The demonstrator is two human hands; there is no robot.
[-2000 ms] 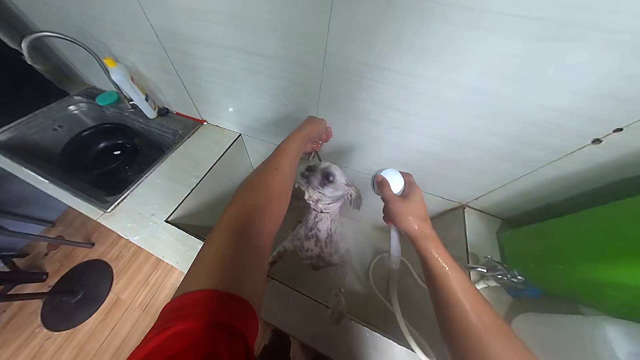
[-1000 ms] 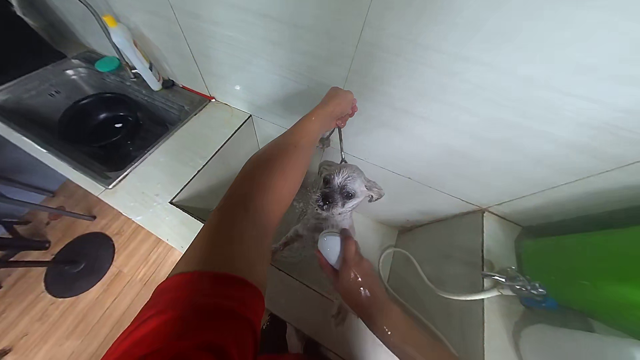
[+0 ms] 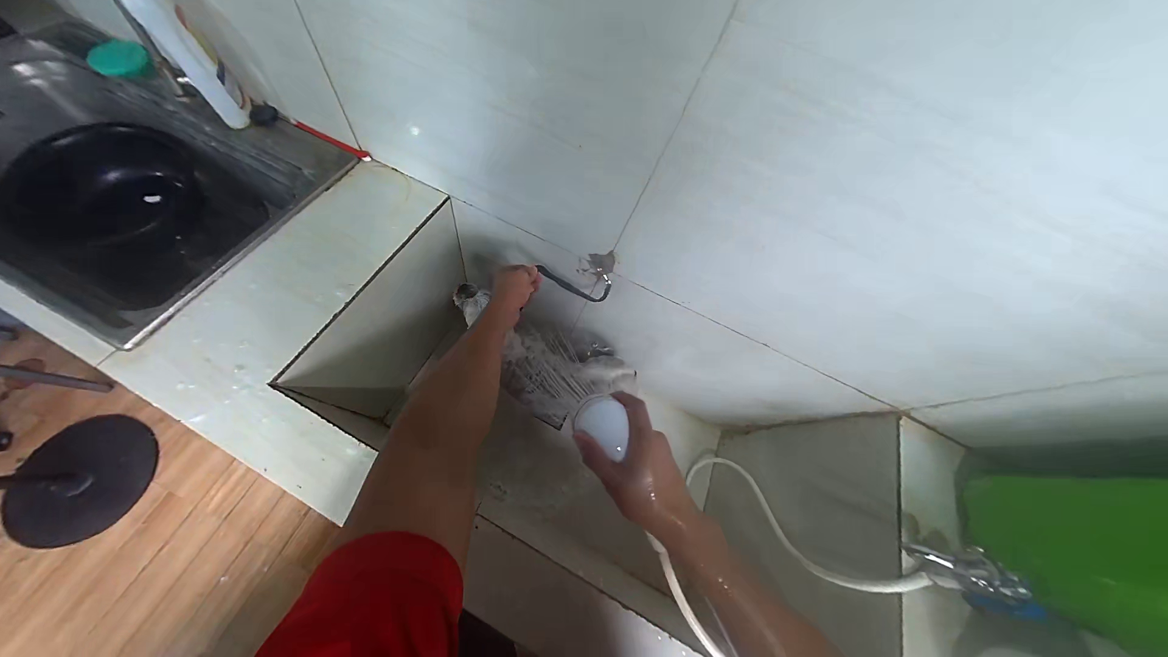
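A wet, light-furred small dog (image 3: 547, 365) is in the tiled basin, its head toward the left and partly behind my left arm. My left hand (image 3: 516, 287) is closed around a dark leash (image 3: 570, 285), close to the dog's head and neck. The leash runs to a metal fitting at the wall. My right hand (image 3: 634, 456) grips a white shower head (image 3: 602, 427) beside the dog's body, and water sprays from it onto the fur. A white hose (image 3: 776, 525) loops from the shower head side toward a metal tap (image 3: 972, 573).
At left, a steel sink (image 3: 237, 239) holds a black basin (image 3: 100, 182), with a white bottle (image 3: 196, 64) and a green lid-like item (image 3: 119, 57) behind it. The basin's tiled ledge (image 3: 219, 365) borders the sink. A green container (image 3: 1077, 547) stands at far right.
The dog has turned from facing the camera to lying or standing with its head leftward. My left hand has moved down beside it. The shower head is now at its body.
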